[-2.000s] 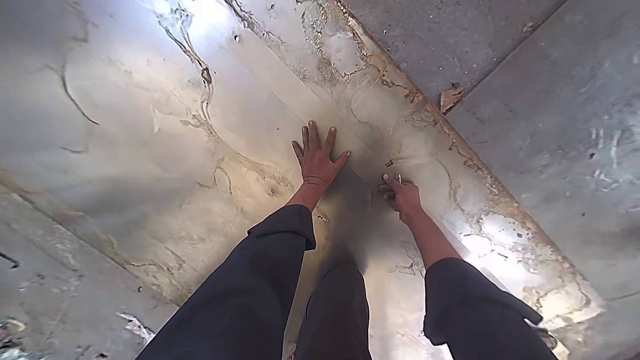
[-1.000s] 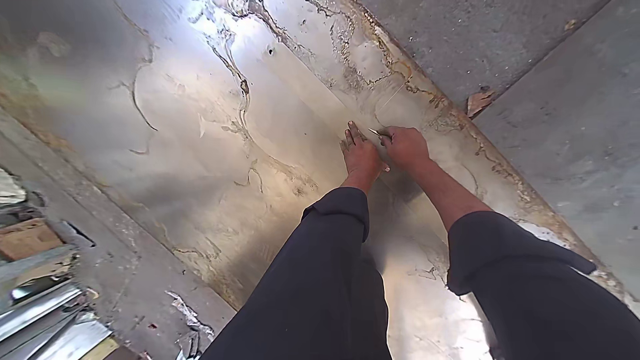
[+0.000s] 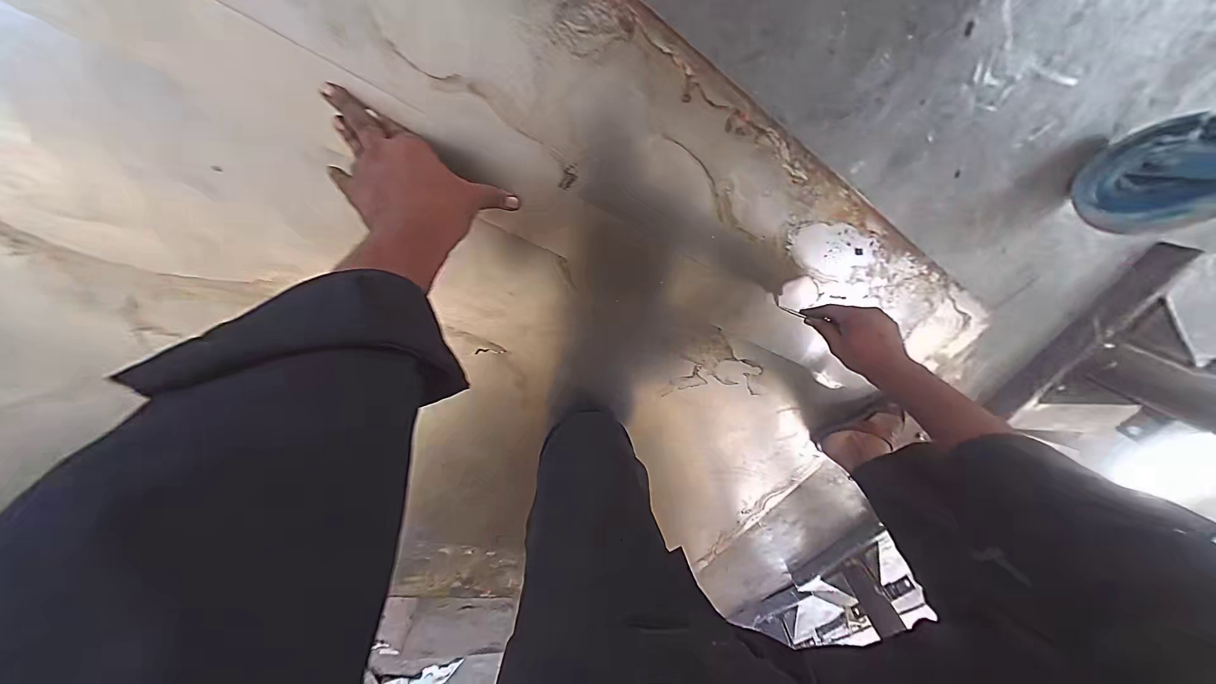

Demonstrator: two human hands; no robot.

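Note:
A large, shiny metal sheet (image 3: 503, 285) with brown stains lies beneath both hands. My left hand (image 3: 404, 180) rests on it at upper left with fingers spread, along the edge of a straight strip or line on the sheet. Farther right, my right hand (image 3: 860, 342) pinches a thin, pointed metal tool (image 3: 800, 312), perhaps a scriber, whose tip is at the sheet near its right end. Exactly what kind of tool it is cannot be told. Dark sleeves cover both forearms.
The sheet's rusty edge runs diagonally at the right beside a grey floor (image 3: 950, 123). A round blue object (image 3: 1145, 176) sits at the far right, above a dark metal frame (image 3: 1092, 328). Bright metal scraps (image 3: 822, 613) show at the bottom. A dark trouser leg (image 3: 589, 532) is at bottom centre.
My hands, close together one second ago, are now far apart, the right one near the sheet's end with the thin tool. The view has shifted strongly, bringing the blue object and frame into sight.

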